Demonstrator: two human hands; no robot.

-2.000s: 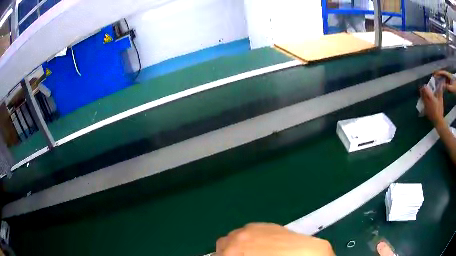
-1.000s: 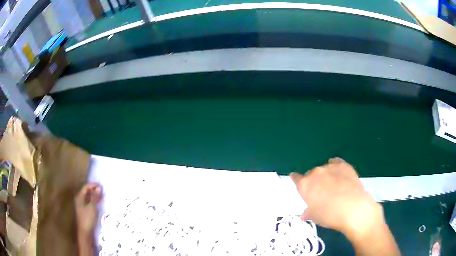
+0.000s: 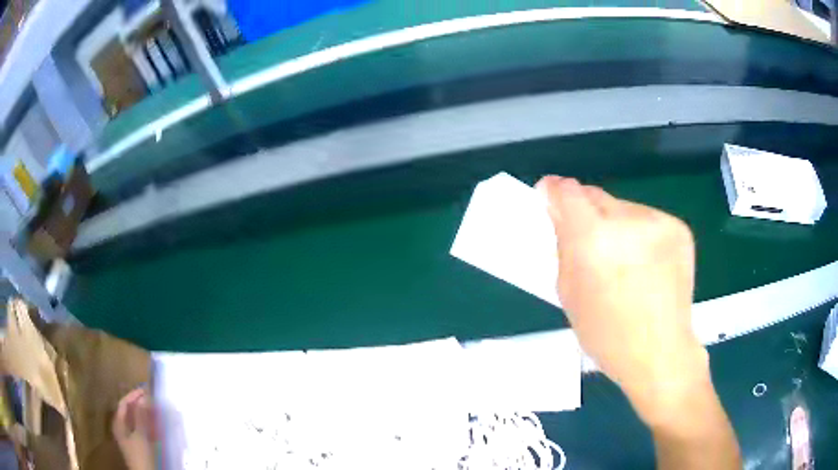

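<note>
My right hand (image 3: 625, 266) holds a flat white card (image 3: 510, 234) by its right side, above the dark green belt. My left hand (image 3: 136, 427) is small and blurred at the lower left, beside the left edge of the white surface; whether it holds anything cannot be told. A pile of white coiled cables (image 3: 515, 445) lies at the near edge, cut off by the frame. Flat white cards (image 3: 368, 381) lie between the cables and the belt. A closed white retail box (image 3: 774, 186) lies on the belt at the right.
Crumpled brown paper (image 3: 101, 372) stands at the left. A grey-white rail (image 3: 763, 307) borders the belt. A small white ring (image 3: 759, 390) and a taped pinkish strip (image 3: 799, 436) lie on the right bench. A white stack (image 3: 831, 344) is cut off at the right edge.
The view has shifted. My right hand has moved from beside the cables and cards to over the belt, now with a white card in it. My left hand stays at the left.
</note>
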